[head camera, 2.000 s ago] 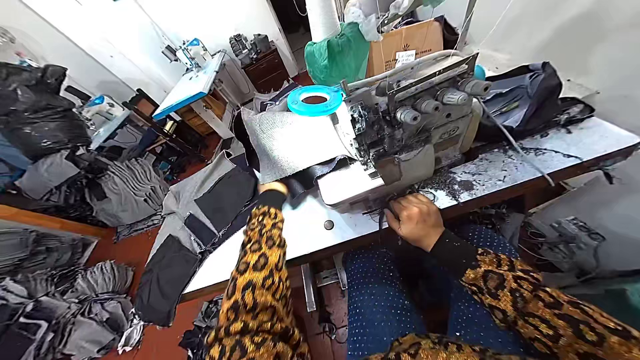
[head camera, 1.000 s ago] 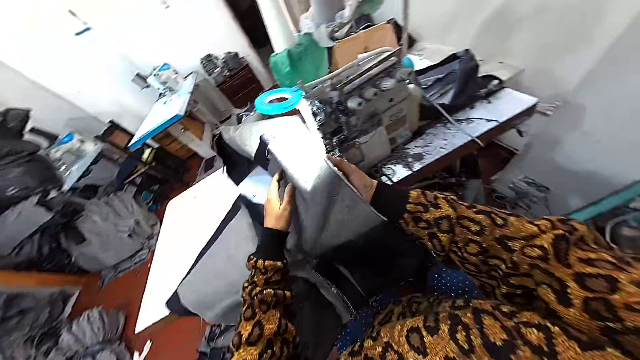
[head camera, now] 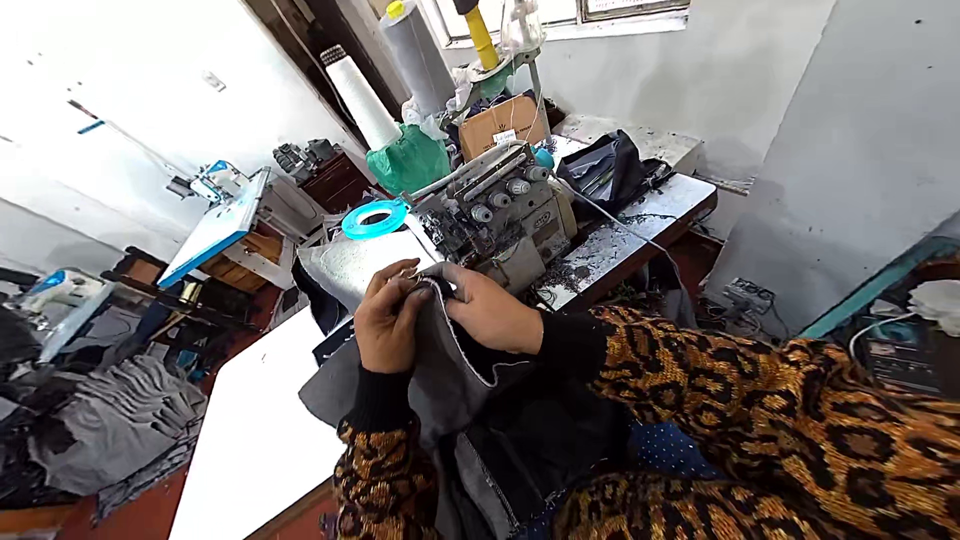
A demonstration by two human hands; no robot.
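Observation:
Both my hands pinch the upper edge of a grey and black fabric garment piece (head camera: pixel 442 375), whose overlocked seam edge hangs down between them. My left hand (head camera: pixel 388 319) grips it from the left with bent fingers. Close by on the right, my right hand (head camera: pixel 491 307) has thumb and fingers closed on the same edge. The lower part of the cloth drapes over my lap. Just beyond my hands stands an overlock sewing machine (head camera: pixel 517 217), dusty with lint. A blue ring-shaped dish (head camera: pixel 374 219) lies at its left.
The white table top (head camera: pixel 255 435) reaches to the left. Large thread cones (head camera: pixel 364 101), a green plastic bag (head camera: pixel 409 161) and a cardboard box (head camera: pixel 501 127) stand behind the machine. Dark cloth (head camera: pixel 611 169) lies at the right. Stacks of grey fabric (head camera: pixel 127 427) are at the far left.
Two seconds ago the hands were apart, the right by the machine's front. One second ago they spread the grey cloth; now they are close together at its edge. The view has shifted.

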